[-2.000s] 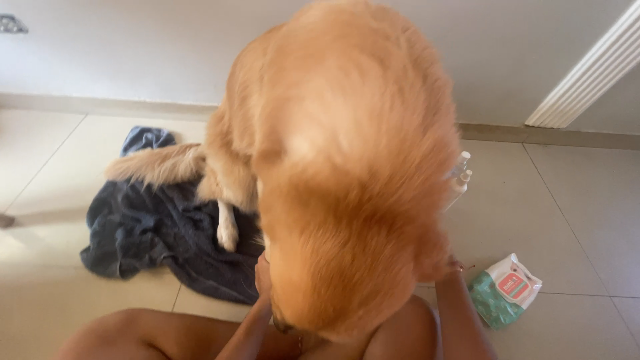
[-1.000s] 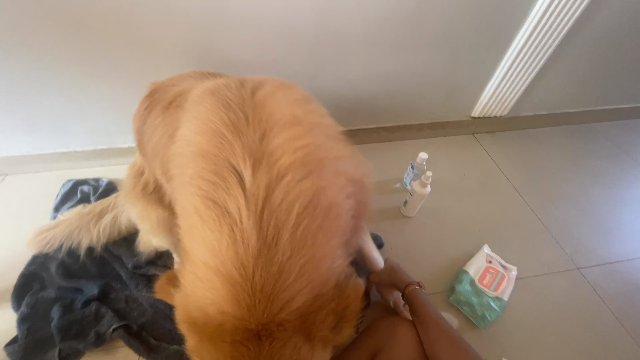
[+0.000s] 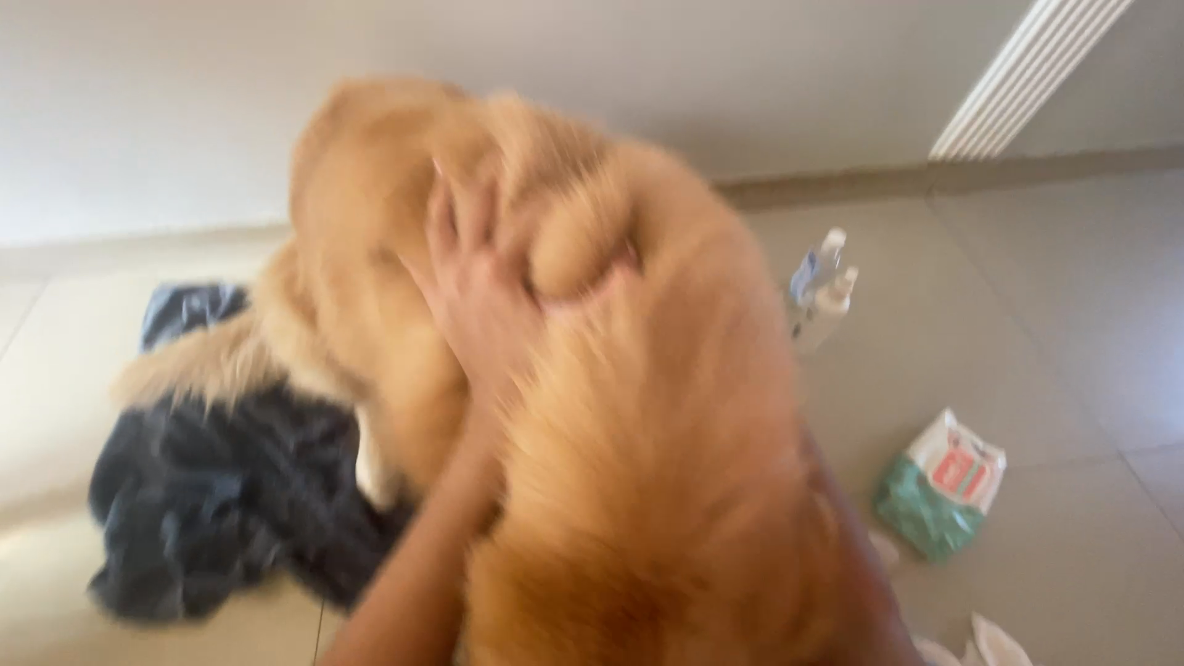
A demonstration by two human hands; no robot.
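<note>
A golden-furred dog (image 3: 647,398) fills the middle of the view, its back toward me and its tail over a dark blue cloth (image 3: 231,490). My left hand (image 3: 486,287) lies on the dog's back with its fingers spread into the fur. The right forearm runs up along the dog's right side, and my right hand is hidden behind the dog's body. Motion blurs the fur and the fingers.
Two small bottles, one clear (image 3: 819,264) and one white (image 3: 828,310), stand on the tiles right of the dog. A green and white soft pack (image 3: 942,486) lies nearer. Crumpled white pieces (image 3: 994,643) are at the lower right. A wall (image 3: 647,65) rises behind.
My left hand, hidden behind the dog a second ago, now rests on its back. The right hand, visible at the dog's leg then, has gone out of sight.
</note>
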